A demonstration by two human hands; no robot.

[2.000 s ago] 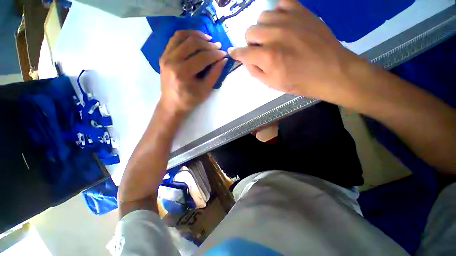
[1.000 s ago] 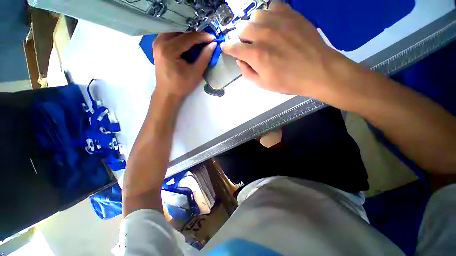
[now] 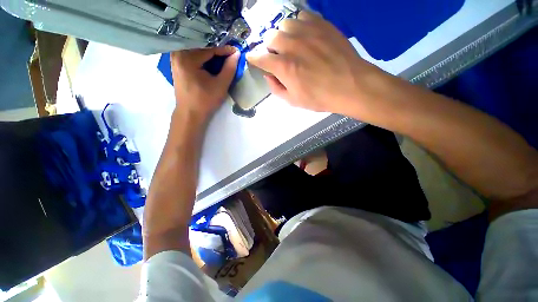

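A blue pouch piece [image 3: 240, 63] lies at the presser foot, under the head of the white sewing machine [image 3: 118, 26]. My left hand [image 3: 203, 76] pinches its left side between thumb and fingers. My right hand [image 3: 307, 65] is at its right side, fingertips close to the presser foot; its fingers hide their contact with the cloth. Part of the blue cloth shows left of my left hand. The needle plate [image 3: 251, 88] shows between my hands. The needle tip cannot be made out.
A large blue panel [image 3: 389, 26] lies at the upper right. Small blue-and-white labels [image 3: 121, 162] are heaped at the left table edge, beside a dark box of blue pieces [image 3: 71, 171]. A ruler strip [image 3: 283, 150] runs along the front edge. A cardboard box [image 3: 251, 265] is below.
The blue piece was out on the table two seconds ago; both hands have brought it to the presser foot. Since one second ago, the hands hold nearly the same pose while the view has shifted slightly.
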